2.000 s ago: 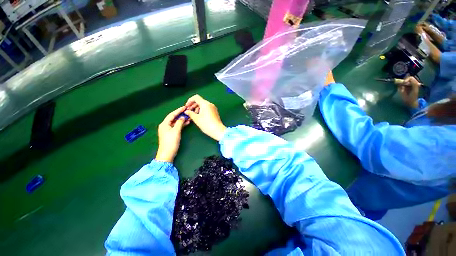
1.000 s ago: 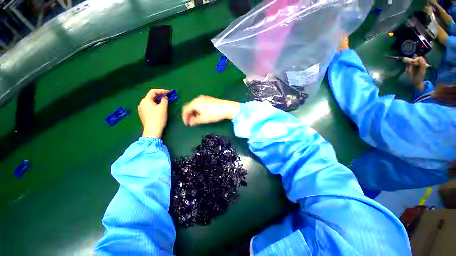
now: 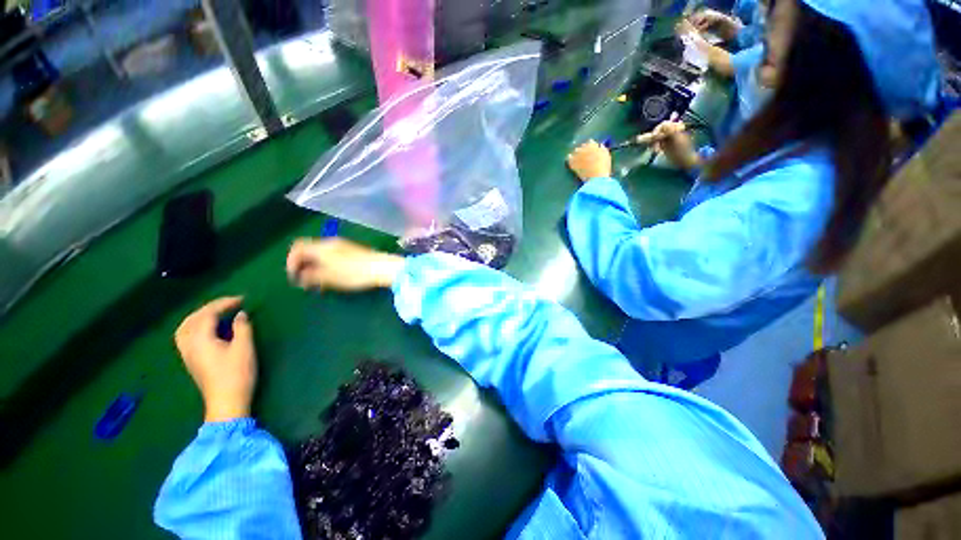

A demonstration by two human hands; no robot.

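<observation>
My left hand [image 3: 218, 359] is left of the heap, thumb and forefinger close together around a small dark patch; I cannot tell if it is a held part. My right hand [image 3: 335, 264] is over the green surface to its upper right, fingers curled and blurred, their contents hidden. The hands are apart. A loose heap of small shiny black parts [image 3: 374, 459] lies below, between my forearms. One blue part [image 3: 117, 416] lies at the left; another blue part [image 3: 332, 227] shows just beyond my right hand.
A clear zip-lock bag [image 3: 464, 137] with dark contents stands beyond my right forearm, by a pink strip [image 3: 406, 63]. A black rectangular piece [image 3: 187, 234] lies at the far side. A neighbouring worker [image 3: 727, 232] sits at the right, near a black device [image 3: 664, 95] and cardboard boxes [image 3: 901, 396].
The view has swung right and up, showing more of the neighbour. The blue part seen in my left fingertips is no longer clearly visible. My right hand has moved farther from my left.
</observation>
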